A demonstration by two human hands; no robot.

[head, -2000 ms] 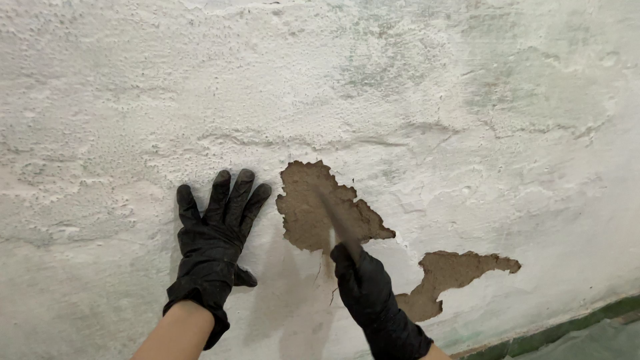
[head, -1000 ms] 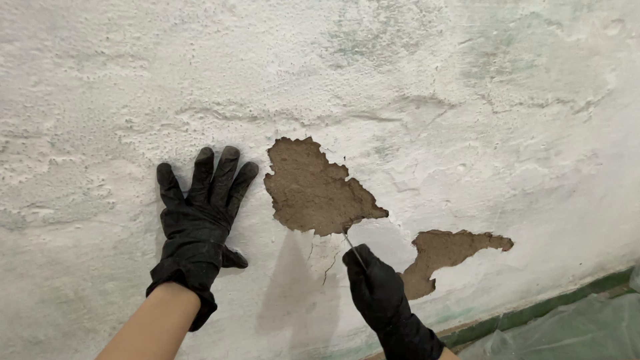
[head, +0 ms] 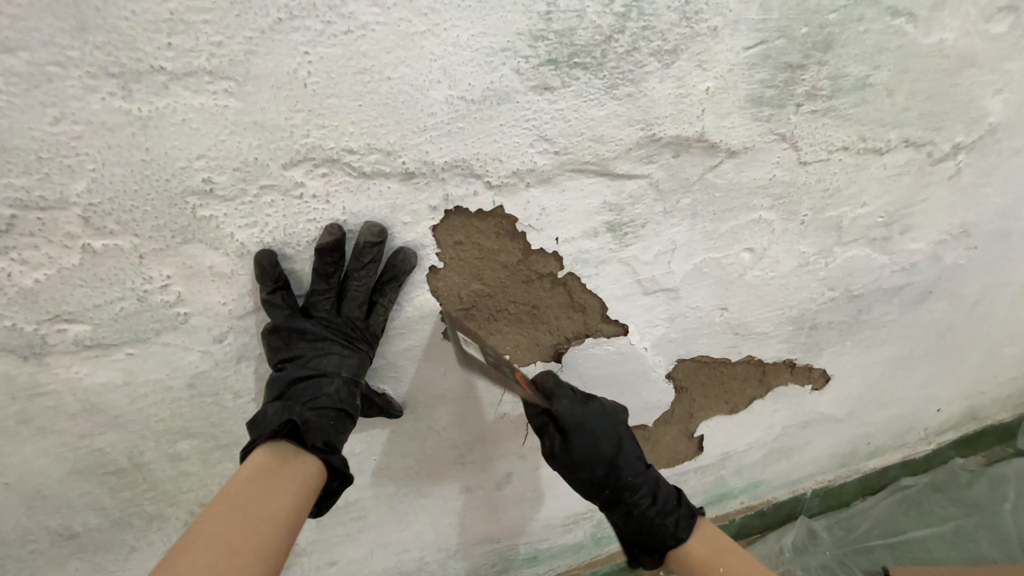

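A whitewashed plaster wall fills most of the head view. My left hand, in a black glove, lies against it with fingers spread, left of a bare brown patch. In my right hand, also black-gloved, is a putty knife or scraper; its handle is hidden in my fist. The blade, slightly blurred, slants up and left over the patch's lower left edge. Whether its edge touches the wall I cannot tell. Lower right of that patch is a second brown patch, with a jagged outline.
A green band runs along the wall's foot at the lower right. Clear plastic sheeting lies beside it. Fine cracks mark the plaster just below the larger patch, and a long ridge crosses the wall above it.
The scraper blade, seen nearly edge-on at the patch's lower right edge one second ago, now shows its flat side at the lower left edge. My left hand remains spread on the wall.
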